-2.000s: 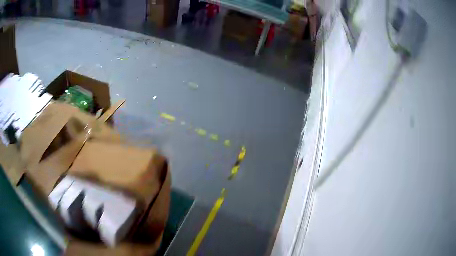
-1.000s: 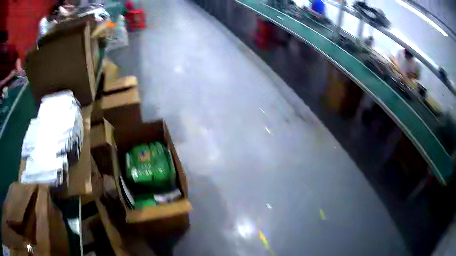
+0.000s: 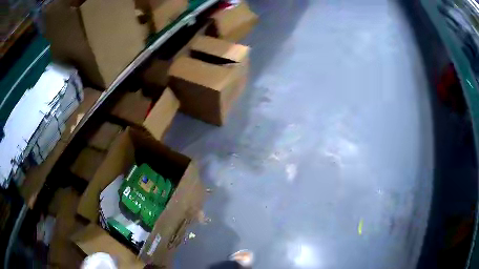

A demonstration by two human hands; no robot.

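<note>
Neither of my hands can be made out. Nearest in front of me, an open brown carton (image 3: 181,210) stands on the floor beside the bench. Green printed packs (image 3: 144,194) lie in it, with white pieces beside them. A small rounded white thing (image 3: 100,261) is cut off by the bottom edge, and I cannot tell what it is. A stack of white flat pieces (image 3: 39,118) lies on the bench at the left. The picture is blurred.
A closed-looking brown carton (image 3: 202,86) stands further along the bench, with another carton (image 3: 233,22) behind it. A large open carton (image 3: 113,39) is on the bench. Grey floor (image 3: 325,131) runs along the middle. A green bench edge (image 3: 465,79) is at the far right.
The view has swung down and towards the bench. The carton with green packs sits lower and nearer, and more cartons under the bench show. The opposite bench has slid to the right edge.
</note>
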